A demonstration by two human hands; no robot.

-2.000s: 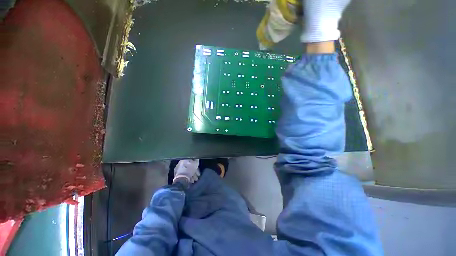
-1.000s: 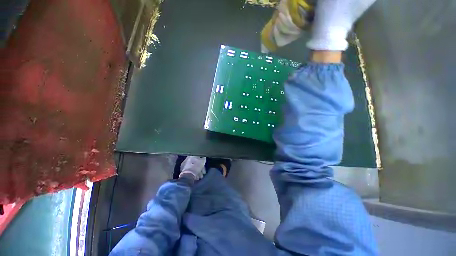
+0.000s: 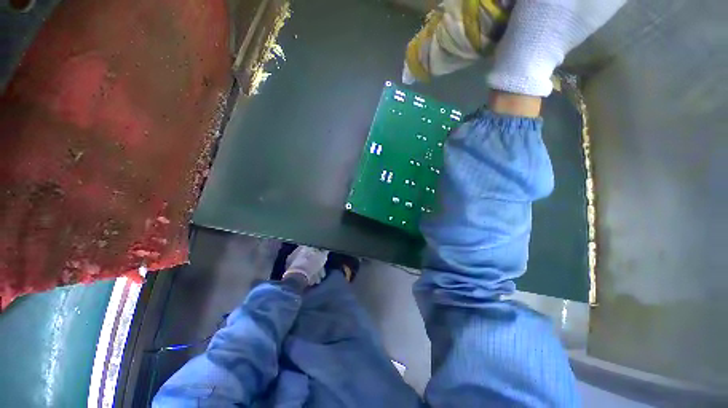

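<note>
A green circuit board [image 3: 403, 159] with small white pads lies on the dark green surface, its right part hidden behind my right sleeve. My right hand [image 3: 547, 48], in a white glove, is at the top edge and partly cut off. It holds a spray gun [image 3: 455, 40] wrapped in off-white and yellow, its tip close to the board's far left corner. My left hand [image 3: 307, 264], also gloved, hangs low below the surface's front edge, away from the board. Its fingers are too small and unclear to read.
A crusted red-brown flap [image 3: 104, 151] stands on the left. A grey wall [image 3: 662, 183] with yellowish residue along its edge is on the right. A thin blue cord [image 3: 177, 347] shows at lower left, beside a metal rail [image 3: 113, 343] and a green surface.
The whole view has turned, so the board appears further right and more tilted. The gun's tip now appears nearer the board's far left corner. My left hand stays low.
</note>
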